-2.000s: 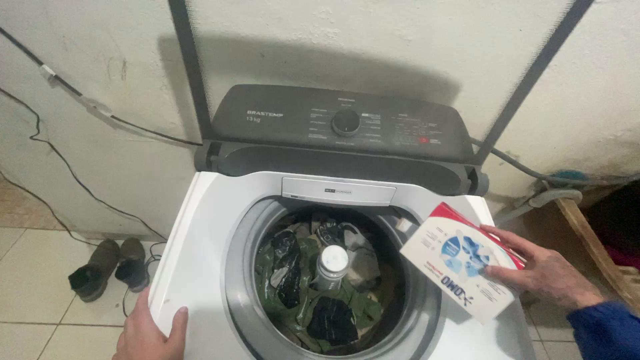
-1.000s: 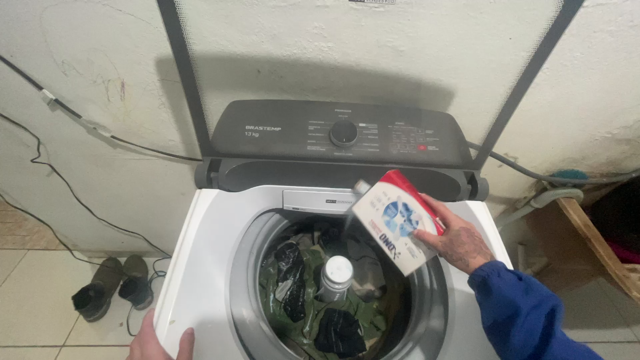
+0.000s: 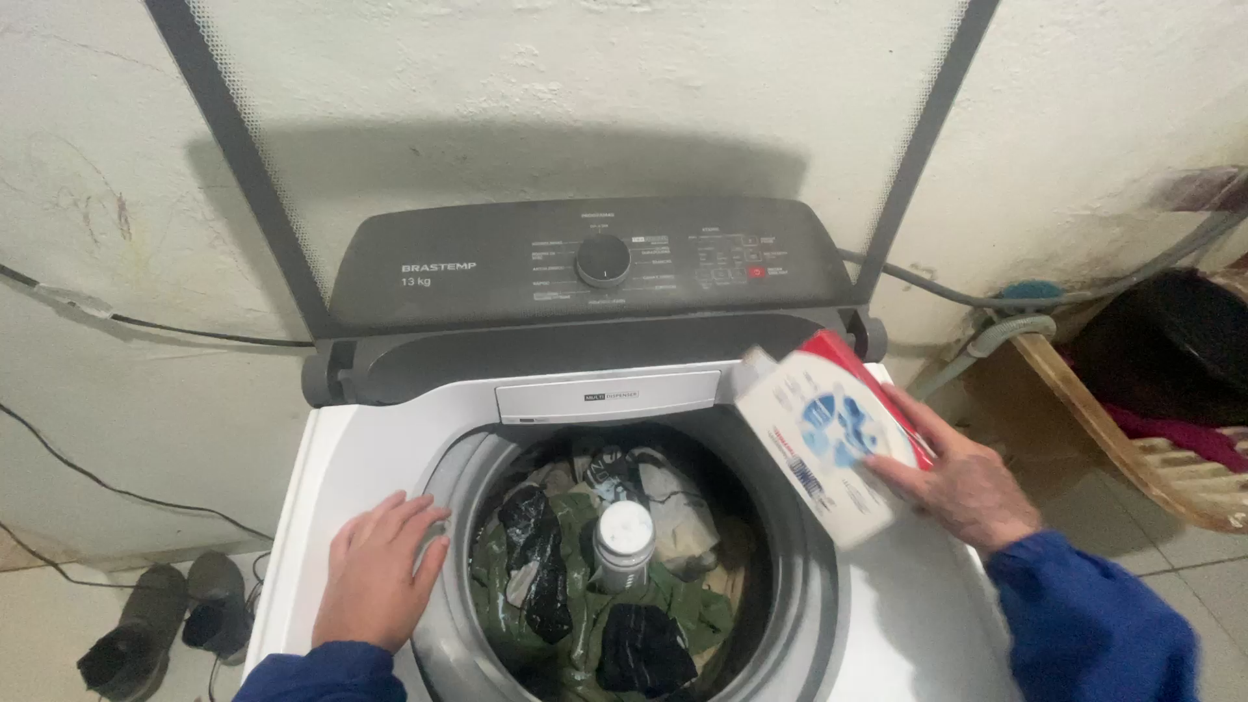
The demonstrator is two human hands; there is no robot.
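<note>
Gripped in my right hand (image 3: 960, 473) is a red and white Omo detergent box (image 3: 829, 439), tilted over the right rim of the top-loading washing machine (image 3: 907, 604). Its flap stands open at the upper left. My left hand (image 3: 385, 561), empty with fingers slightly apart, is over the white top at the tub's left edge. Inside the tub, wet green, black and pale clothes (image 3: 575, 546) lie around the agitator (image 3: 625, 541) with its white cap. The dispenser drawer (image 3: 609, 396) at the back of the opening is closed.
Behind the tub is the control panel (image 3: 585, 258) with a round knob; the raised lid (image 3: 229, 161) leans near the wall. Shoes (image 3: 136, 629) stand on the floor at left. A grey hose (image 3: 985, 341) and a wooden-edged container (image 3: 1102, 419) with cloth are at right.
My left hand has moved from the machine's left side onto its top beside the tub. The box in my right hand moved left over the tub's corner, then back slightly right.
</note>
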